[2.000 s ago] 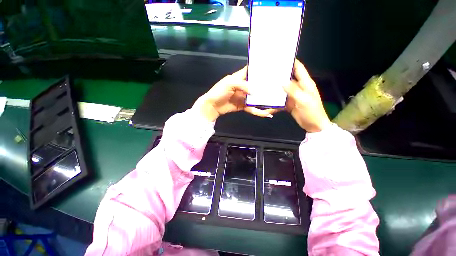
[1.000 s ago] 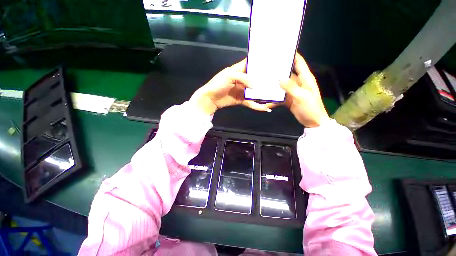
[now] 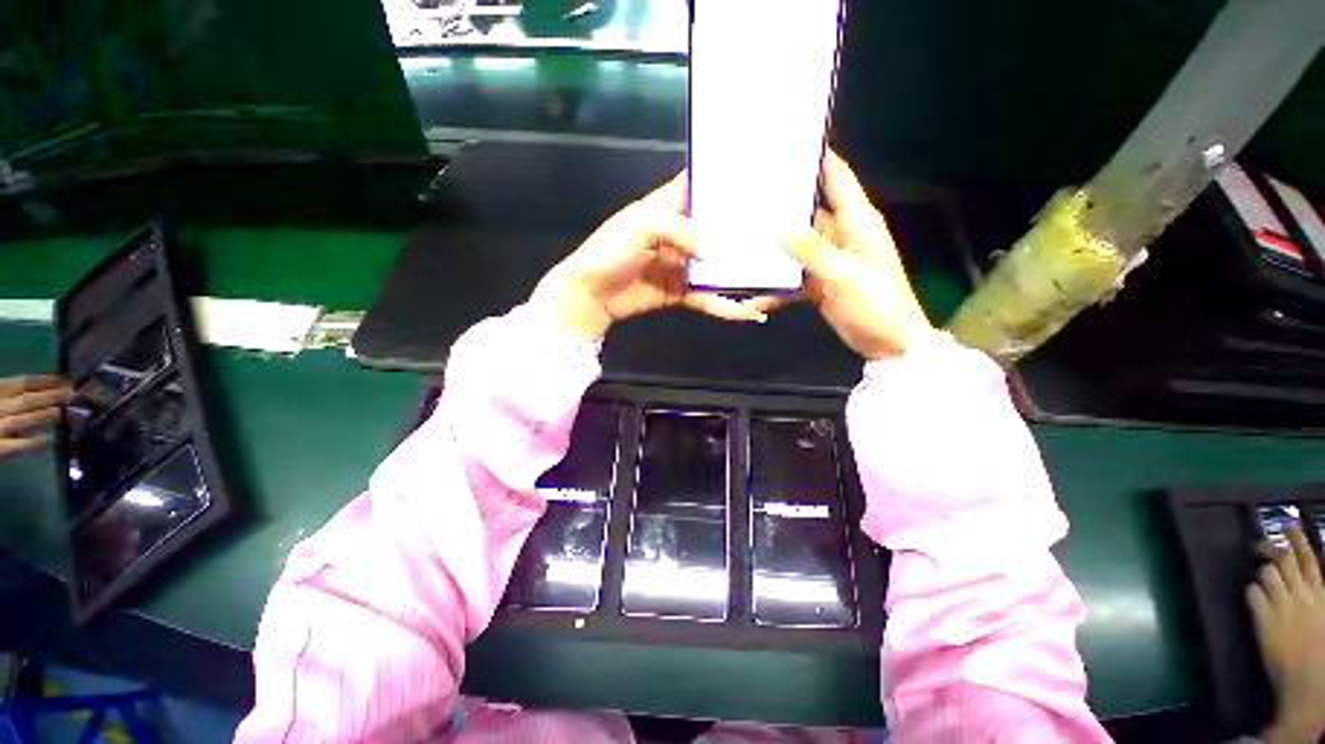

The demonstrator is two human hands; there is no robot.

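A smartphone [image 3: 762,146] with a plain white lit screen is held upright in both hands, its top cut off by the picture's edge. My left hand [image 3: 628,262] grips its lower left side. My right hand [image 3: 863,269] grips its lower right side, thumb over the screen's lower part. Below my hands a black phone tray [image 3: 683,635] lies flat on the green bench. Three dark phones show in it, two with small white text; my sleeves hide the tray's ends.
A tilted tray [image 3: 215,436] with phones stands at left, another person's hand [image 3: 29,414] on it. A second person's hand [image 3: 1287,618] is at a tray [image 3: 1209,581] at right. A dark platform [image 3: 480,262], wrapped post [image 3: 1054,276] and tray stack [image 3: 1235,313] lie beyond.
Another person's hands have appeared at the left and right trays. The right tray has come into view. The held phone still shows white and sits slightly further left in the picture.
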